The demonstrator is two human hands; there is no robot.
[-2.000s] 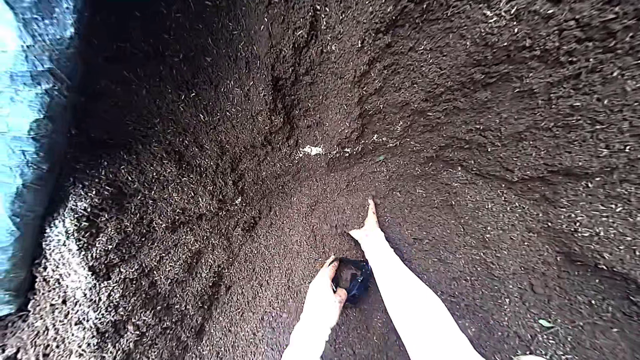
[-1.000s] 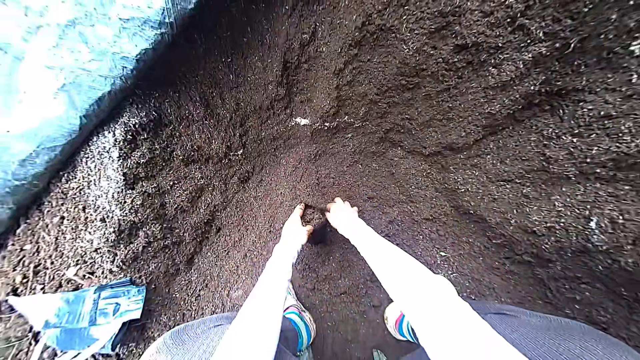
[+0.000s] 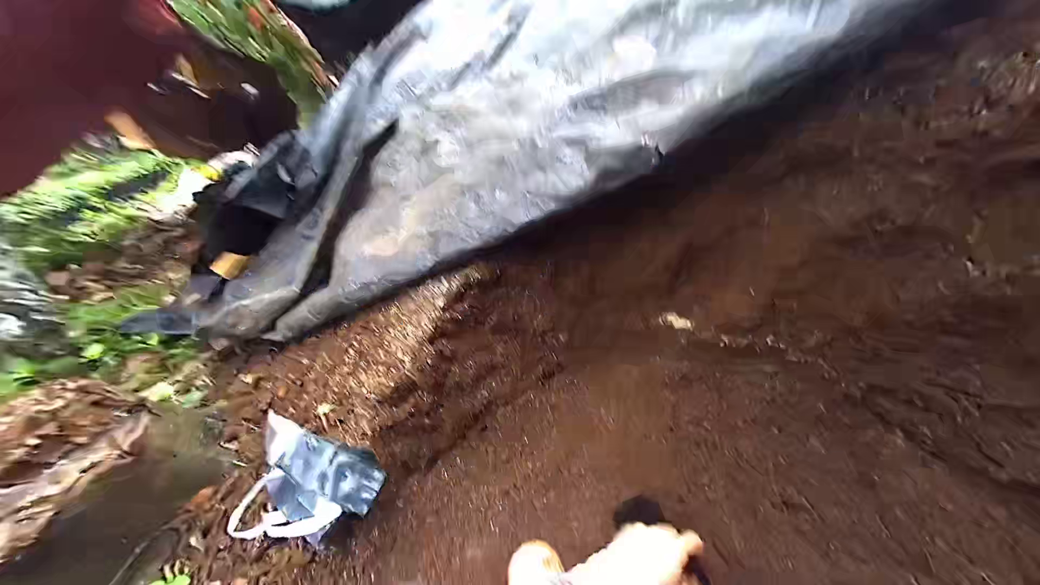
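Note:
Blurred skin shows at the bottom edge. The larger patch appears to be my left hand [image 3: 638, 556], its fingers bent against a small black plastic bag or pot [image 3: 638, 510]. Dark parts of it show above the hand and at its right. Just left of this hand is a second rounded patch of skin; whether it belongs to my right hand is unclear. Around them lies a heap of dark brown, loose soil or compost [image 3: 731, 455]. What the black container holds is hidden.
A grey-white plastic sheet [image 3: 520, 146] covers the soil's upper side. Lower left lies a silvery packet with white strips [image 3: 325, 479]. Green plants [image 3: 97, 195] and dry litter edge the left. A dark red shape [image 3: 73, 81] fills the top left corner.
The view has swung left, bringing in more of the sheet and the plants. Both hands were around the black container one second ago; now the hands sit at the bottom edge, partly cut off.

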